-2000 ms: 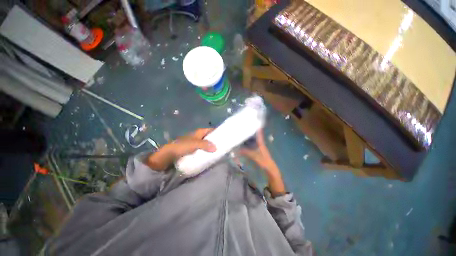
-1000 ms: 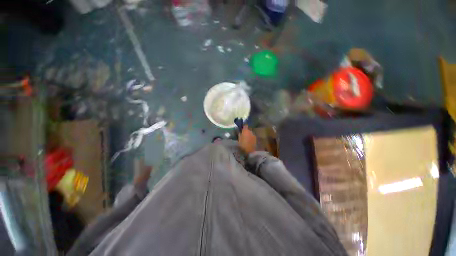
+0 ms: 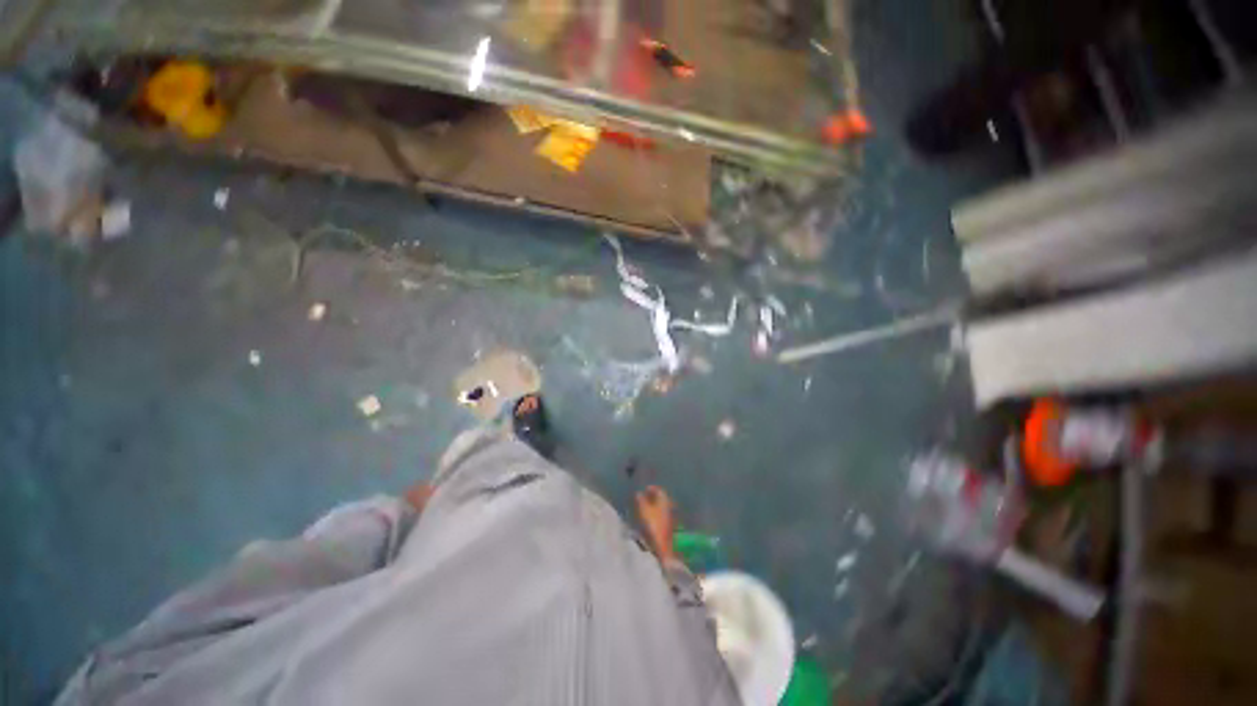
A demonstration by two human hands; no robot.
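Note:
A round white bucket point(image 3: 783, 637) with a pale inside stands at the lower edge, partly covered by my grey garment. Green shows beside it, and the green disc point(image 3: 811, 686) is cut off by the edge. My right hand point(image 3: 655, 519) is small and blurred just above left of the bucket; I see no tool in it. My left hand point(image 3: 419, 497) shows only as a sliver at the garment's left side. Its fingers and anything in it are hidden.
A glass-topped frame point(image 3: 455, 69) spans the top, with brown board and yellow and red pieces below. White strips point(image 3: 665, 324) and scraps lie on the floor by my dark shoe point(image 3: 531, 422). Long pale boards point(image 3: 1103, 331), an orange-rimmed item point(image 3: 1048, 441) and clear plastic point(image 3: 958, 503) are at right.
The view has swung round to the glass-topped frame; the black table is out of view. The white roll held earlier and the dark blue handle at the bucket no longer show.

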